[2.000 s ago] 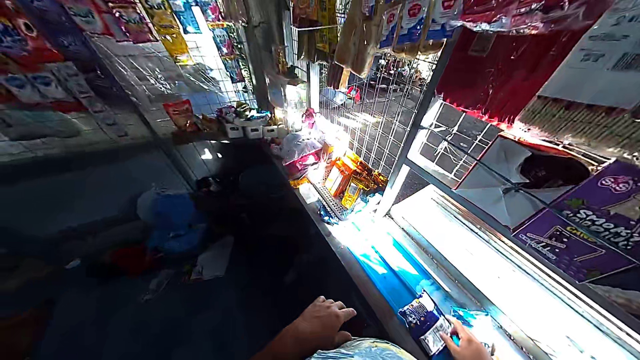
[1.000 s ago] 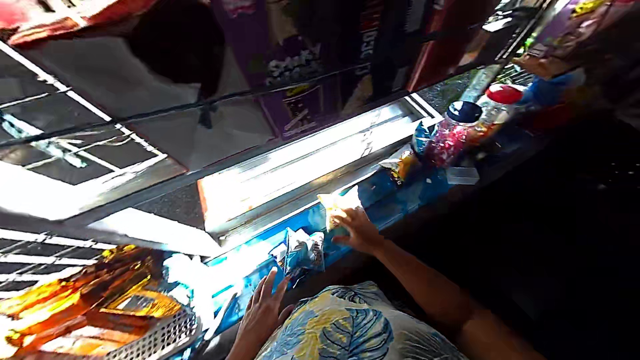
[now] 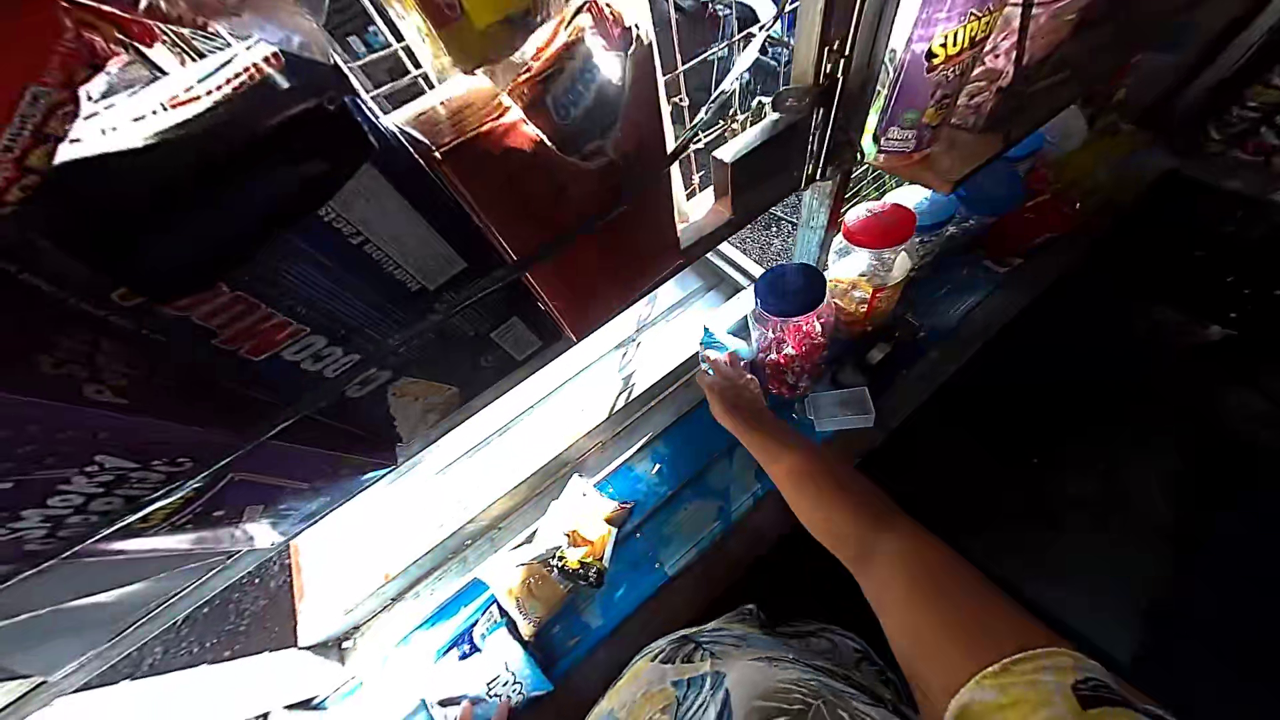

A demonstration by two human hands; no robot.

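Observation:
My right hand (image 3: 733,388) is closed on a small light-blue packet (image 3: 722,343), beside a clear jar with a dark blue lid (image 3: 791,335) full of red-wrapped sweets. At the bottom edge, only fingertips of my left hand (image 3: 483,711) show, touching a blue and white snack packet (image 3: 490,665); the rest of that hand is out of view. Between the hands, a yellow and white snack packet (image 3: 575,545) lies on the blue wooden counter (image 3: 660,500). A small clear plastic box (image 3: 841,409) sits just right of my right wrist.
A red-lidded jar (image 3: 870,262) and blue-lidded jars (image 3: 925,212) stand farther back along the counter. Cartons, including a dark cocoa-drink box (image 3: 290,290) and a red-brown box (image 3: 560,190), are above the ledge at left. A purple packet (image 3: 935,75) hangs at the upper right.
My right hand has moved along the counter to the jars and is now closed on a light-blue packet. The view has swung strongly towards the jars.

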